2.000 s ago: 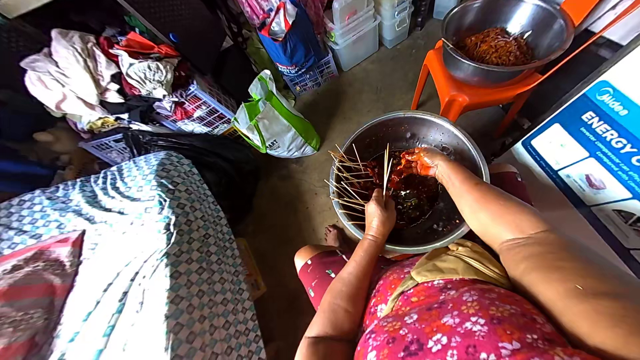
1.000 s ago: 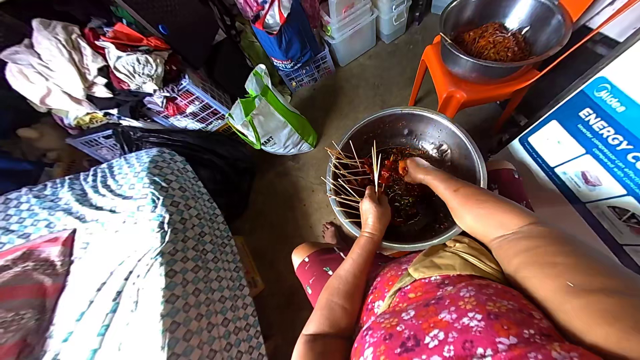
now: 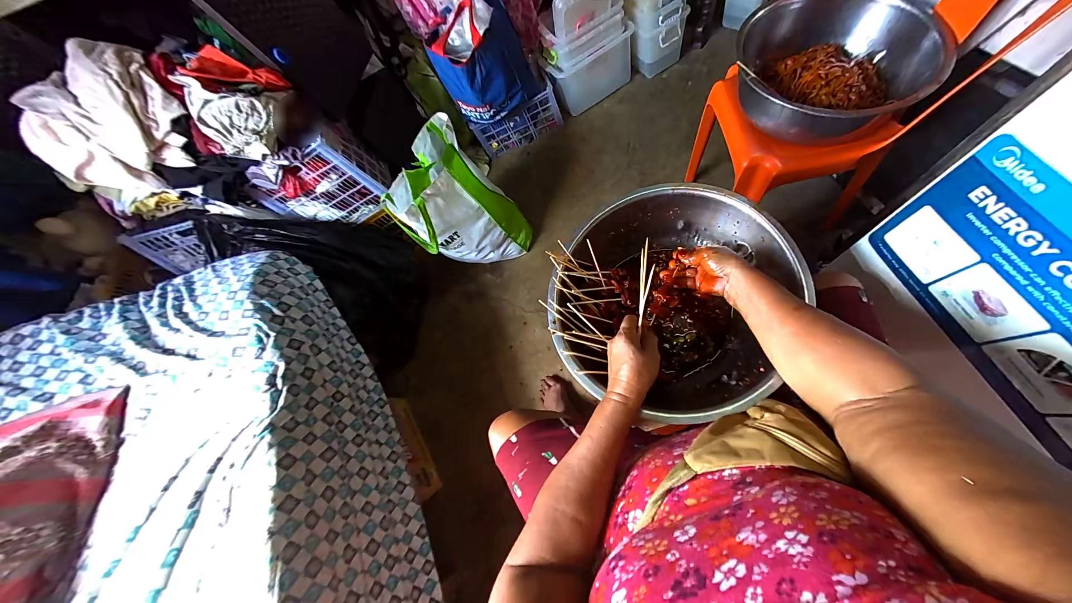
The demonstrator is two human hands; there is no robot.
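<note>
A large steel basin (image 3: 791, 276) with dark red sauce and reddish pieces stands in front of my lap. My left hand (image 3: 633, 356) is closed around a few thin bamboo skewers (image 3: 644, 285) that point up over the basin. Just right of them, my right hand (image 3: 708, 272), stained red, is palm up with sauce-coated reddish pieces (image 3: 670, 270) at its curled fingers. Several more bamboo skewers (image 3: 578, 314) lean on the basin's left rim, their far ends down in the sauce.
An orange plastic stool (image 3: 754, 159) holds a second steel bowl (image 3: 804, 121) with shredded orange food. A white and green bag (image 3: 477, 213) stands on the floor. On the left is a bed with a checked sheet (image 3: 335, 469); a printed box (image 3: 963, 243) is at right.
My right hand was lower in the basin with its back up one second ago; now it is turned palm up. My left hand keeps its hold on the skewers.
</note>
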